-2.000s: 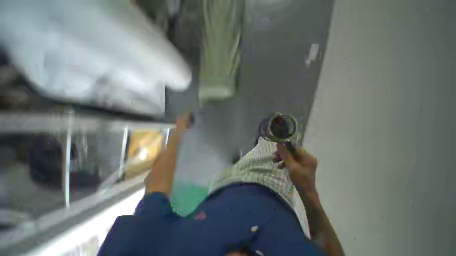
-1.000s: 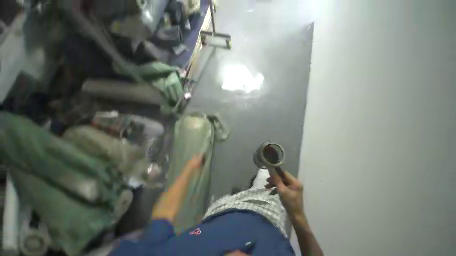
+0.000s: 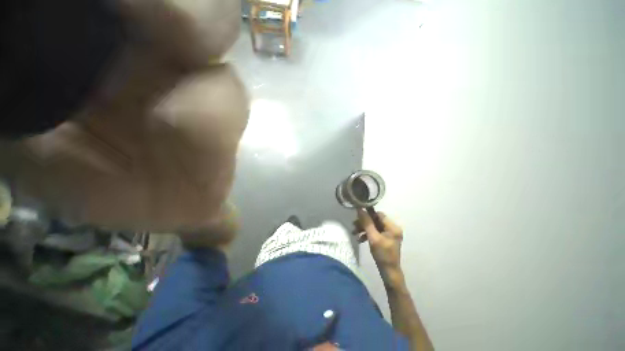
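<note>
A clear glass mug (image 3: 360,189) with a metallic-looking rim is tilted with its open mouth towards me, and no lid is on it. My right hand (image 3: 384,238) is closed around its dark side handle. My left hand (image 3: 171,147) is raised very close to the camera, large and blurred at the upper left. Its fingers are bent around a dark, rounded thing (image 3: 55,62) that looks like the mug's lid, cut off by the picture's edge. The blur hides the details of this grip.
Grey floor (image 3: 274,185) lies ahead, with a pale floor or surface (image 3: 500,171) along the right. A wooden stool (image 3: 271,29) stands far ahead at the top. Green fabric and mixed items (image 3: 113,284) lie at the lower left, partly behind my left arm.
My left hand has risen from low at the left to close in front of the camera. The view has moved past the green roll towards the stool. My right hand still holds the mug.
</note>
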